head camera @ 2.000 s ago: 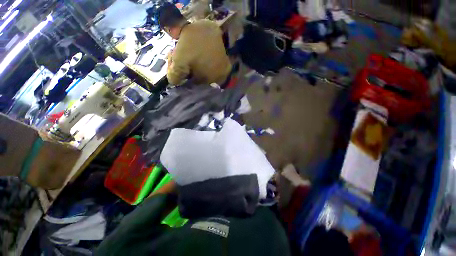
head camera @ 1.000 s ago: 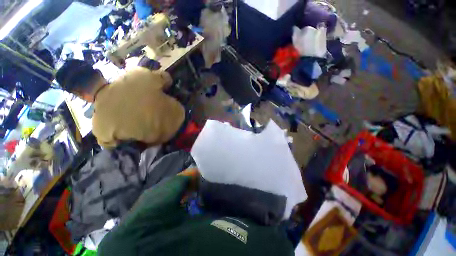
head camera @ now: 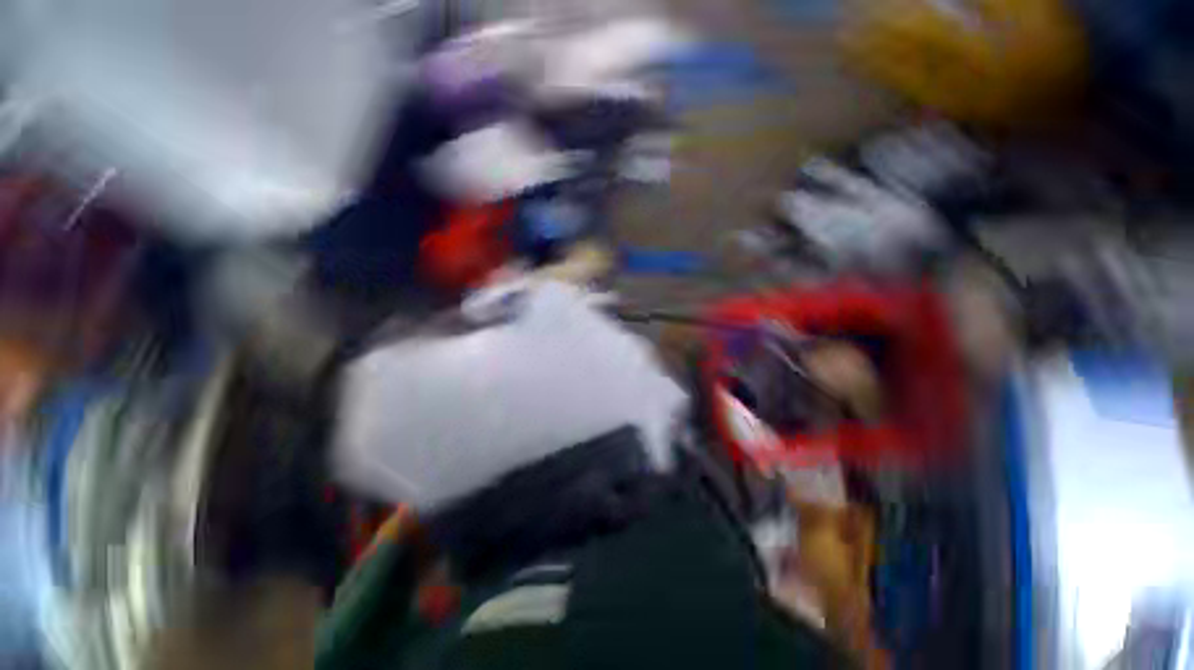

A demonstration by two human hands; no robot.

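Large white panels and a folded dark grey panel lie together against the front of my dark green top. The white ones stick out forward beyond the grey fold. My left hand shows as a small blurred patch of skin at the left edge of this stack, where my sleeve ends. It holds the stack from that side, with its fingers hidden. My right hand cannot be made out. The whole view is strongly blurred.
A red plastic basket with fabric inside stands on the right. A brown patch is below it. A bright, blue-edged table is at the far right. Blurred fabric heaps, a red piece and a yellow heap lie ahead.
The view has swung to the right. The seated person and sewing tables have left the picture; the basket is nearer the centre. The panels are still held against my body.
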